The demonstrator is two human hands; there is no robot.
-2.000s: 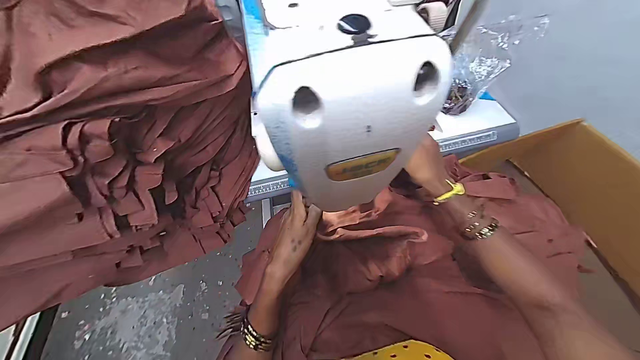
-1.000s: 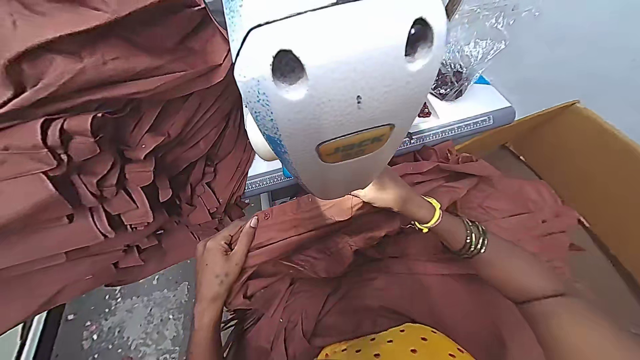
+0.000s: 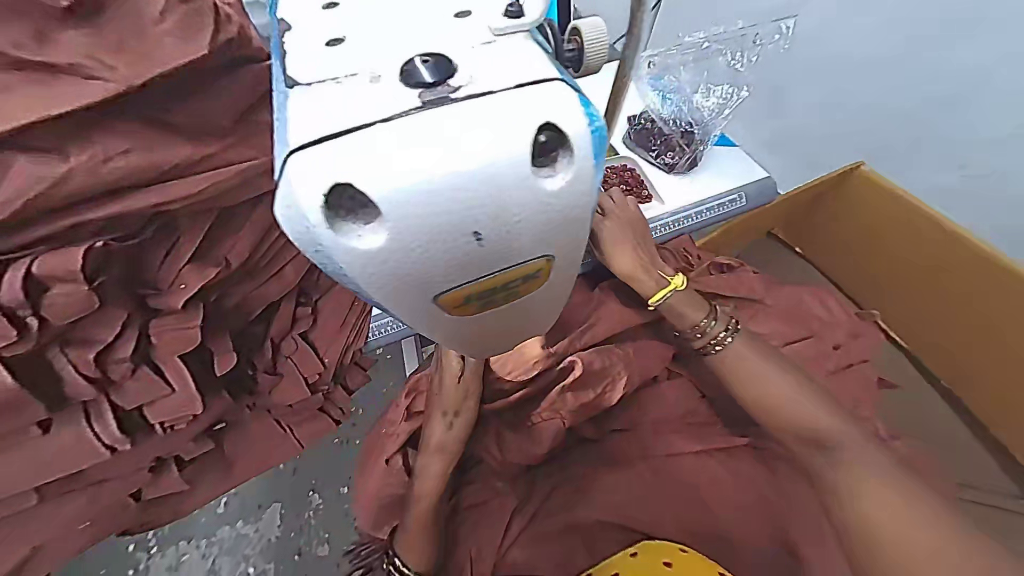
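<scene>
A white and blue Jack sewing machine head (image 3: pixel 432 200) fills the upper middle and hides its needle area. Reddish-brown fabric (image 3: pixel 640 416) lies bunched below it and across my lap. My left hand (image 3: pixel 458 376) rests at the fabric under the machine's lower edge, its fingers hidden behind the head. Beyond the machine's right side, my right hand (image 3: pixel 624 232) has its fingertips at a small tray of red-brown buttons (image 3: pixel 627 182). Whether a button is between those fingers cannot be seen.
A tall pile of the same brown fabric (image 3: pixel 144 320) stands at the left. A clear plastic bag (image 3: pixel 676 132) with dark small pieces sits on the white machine table (image 3: pixel 748 172), which has a ruler along its edge. An open cardboard box (image 3: pixel 904 240) is at the right.
My right hand has left the fabric by the machine's lower edge and reached up to the button tray. My left hand has moved in under the machine head from the fabric's left edge.
</scene>
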